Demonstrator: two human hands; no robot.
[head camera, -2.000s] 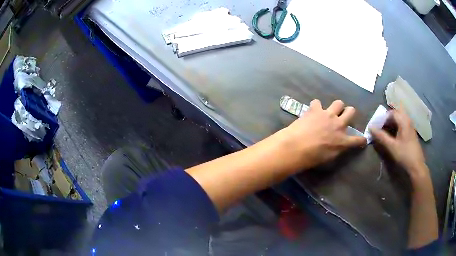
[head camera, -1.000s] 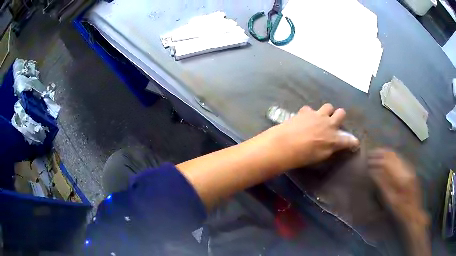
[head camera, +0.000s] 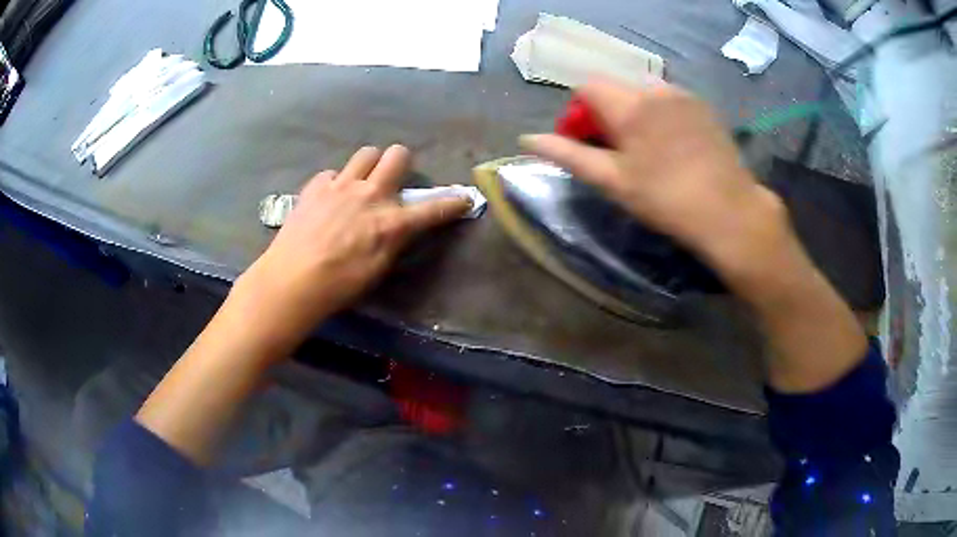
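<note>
My left hand (head camera: 352, 226) presses flat on the narrow pressing template and a small folded white fabric piece (head camera: 474, 200); its index fingertip lies on the fabric's right end. The template's mottled end (head camera: 277, 210) shows left of the hand. My right hand (head camera: 672, 157) grips the red handle of the electric steam iron (head camera: 582, 241). The iron's shiny pointed tip is just right of the fabric, pointing left. The iron is slightly blurred. Most of the template and fabric is hidden under my left hand.
Pressed strips (head camera: 142, 105) lie in a pile at the left. Green-handled scissors (head camera: 249, 31) touch the white fabric stack (head camera: 367, 34) at the far side. The beige interlining stack (head camera: 588, 55) lies beyond the iron. The dark iron rest (head camera: 829, 226) and green hose (head camera: 803, 113) are at the right.
The view has swung right. My right hand has left the fabric and now holds the iron, brought beside the fabric's right end. My left hand still holds down the fabric and template.
</note>
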